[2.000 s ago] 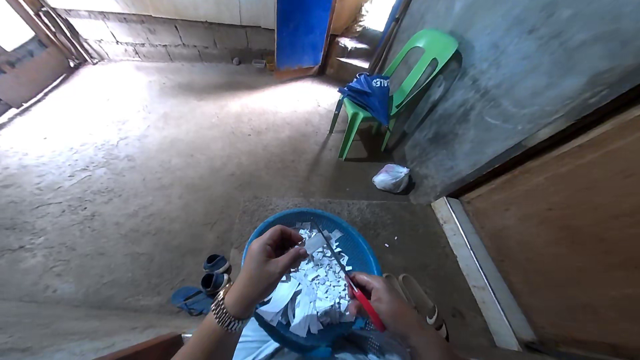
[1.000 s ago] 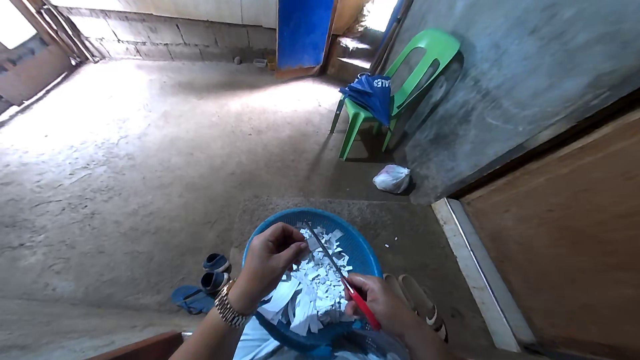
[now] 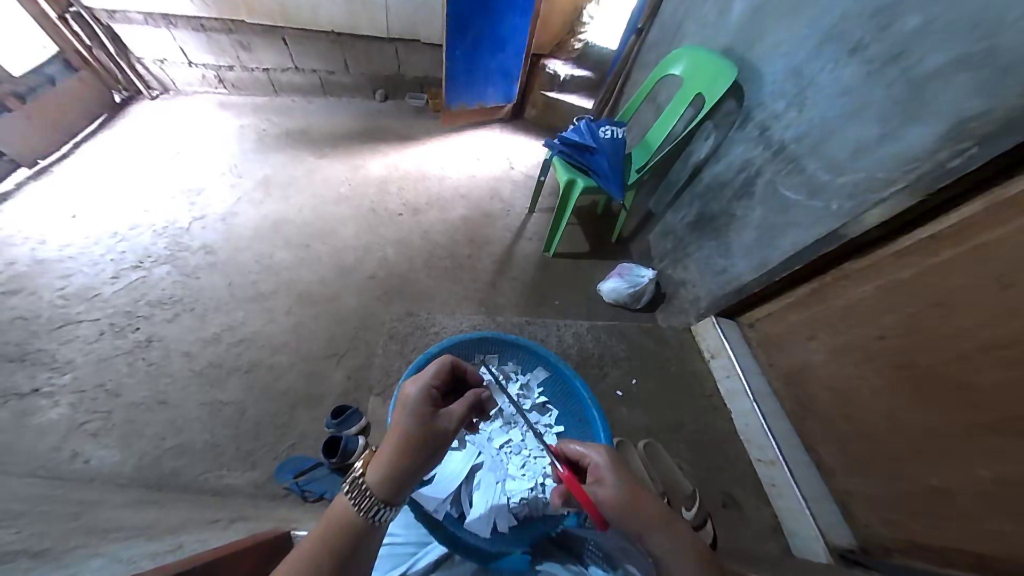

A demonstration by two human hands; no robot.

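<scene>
A blue plastic basket (image 3: 588, 392) full of cut white paper pieces (image 3: 512, 448) rests at my lap. Over its right side my right hand (image 3: 600, 480) grips red-handled scissors (image 3: 580, 488), whose blades point up and left across the paper. My left hand (image 3: 448, 408), with a metal-band watch (image 3: 370, 490) on the wrist, is above the basket's left side near the blade tips. Its thumb and fingertips are close together; whether a scrap of paper is between them cannot be made out.
Blue shoes (image 3: 344, 448) and a blue flip-flop (image 3: 308, 478) lie left of the basket, beige footwear (image 3: 668, 472) at its right. Further off, a green plastic chair (image 3: 680, 96) bears a folded blue umbrella (image 3: 592, 152); a white plastic bag (image 3: 628, 286) lies near the wall.
</scene>
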